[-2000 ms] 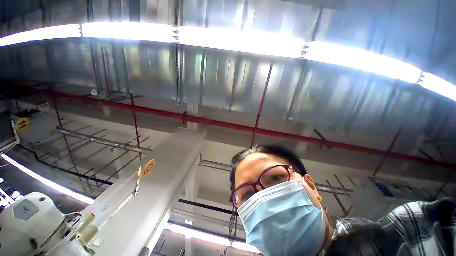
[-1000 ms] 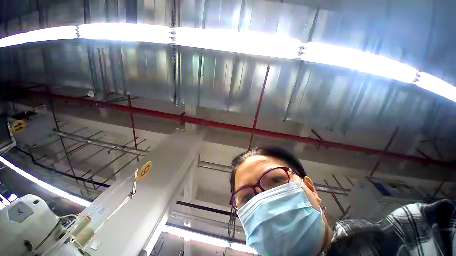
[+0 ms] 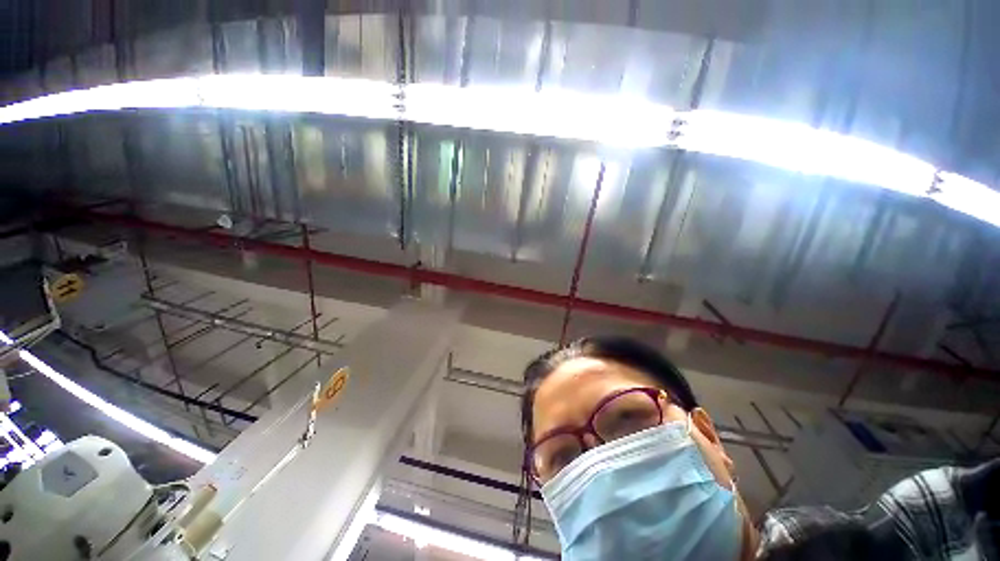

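Note:
The camera looks up at the ceiling and neither of my hands is in the picture. A person wearing glasses and a light blue face mask [image 3: 647,499] is at the bottom right. A dark and white plaid sleeve or shoulder [image 3: 932,504] shows at the lower right edge. The white head of a sewing machine [image 3: 77,499] is at the bottom left, cut off by the picture's edge. What the hands hold or work on is hidden.
A long row of tube lights [image 3: 526,110] crosses the metal ceiling. A red pipe [image 3: 493,287] runs below it. Round yellow tags [image 3: 337,384] hang at the left, near a white beam or wall. More tube lights show at the lower left.
The whole view has shifted slightly, so the person, the lights and the machine head sit a little lower and further right than one second ago. No hand has appeared.

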